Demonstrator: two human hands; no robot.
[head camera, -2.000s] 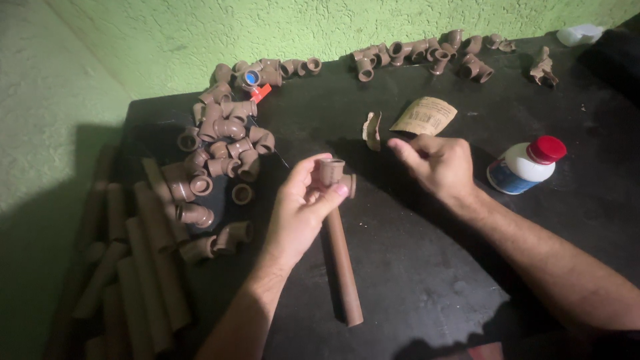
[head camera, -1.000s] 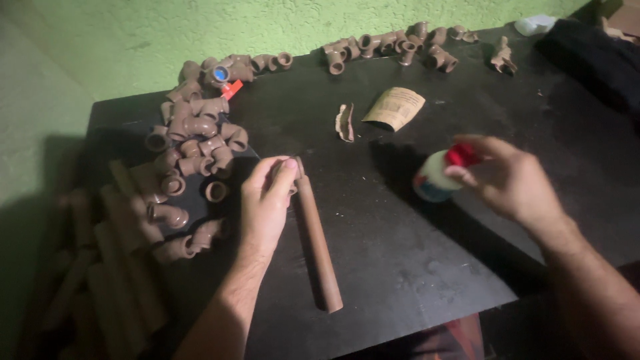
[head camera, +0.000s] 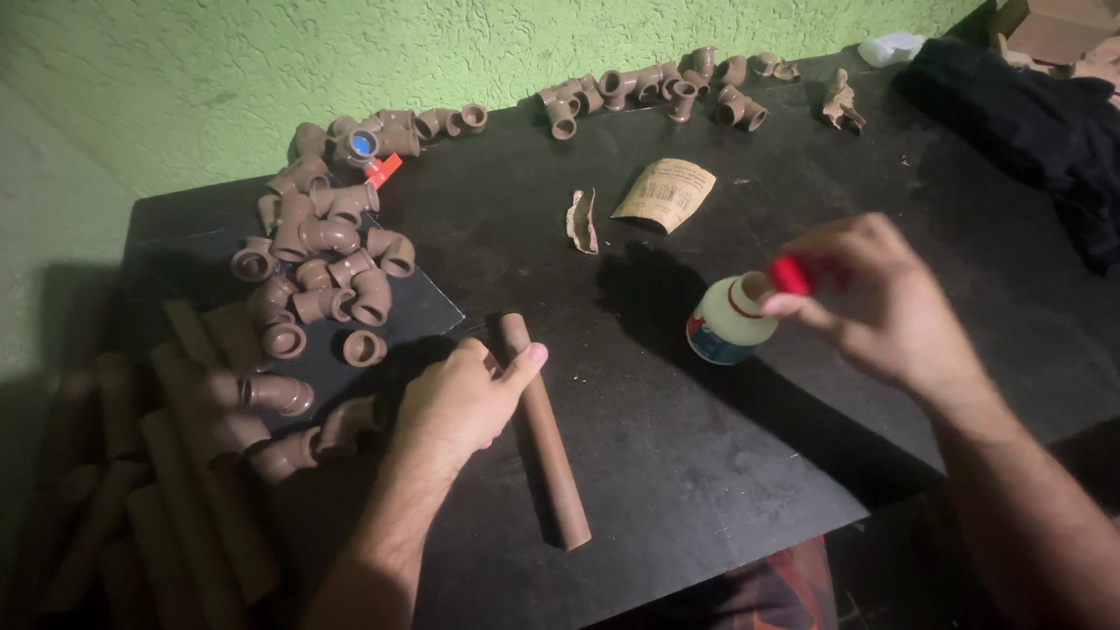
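Observation:
Near the middle, my left hand (head camera: 459, 394) holds a brown plastic pipe (head camera: 556, 464), its thumb across the pipe just below the upper end; the fingers are partly hidden. The pipe slants toward the table's front edge. That upper end looks bare, and I cannot tell whether a fitting is inside the hand. To the right, my right hand (head camera: 862, 302) pinches a red cap (head camera: 790, 276) beside the mouth of a white bottle (head camera: 731, 324) with a blue and red label. The cap is off the neck, and the bottle stands upright on the black table.
Brown pipe fittings (head camera: 328, 234) crowd the left side, with more (head camera: 647, 83) along the green wall. Loose pipes (head camera: 192, 499) lie at lower left. A curved paper label (head camera: 669, 192), a torn strip (head camera: 581, 221), crumpled scrap (head camera: 842, 103) and black cloth (head camera: 1006, 114) are farther back.
My right hand, empty two seconds ago, has taken hold of the red cap and lifted it from the bottle, which has moved left. The tee fitting seen on the pipe's upper end no longer shows there.

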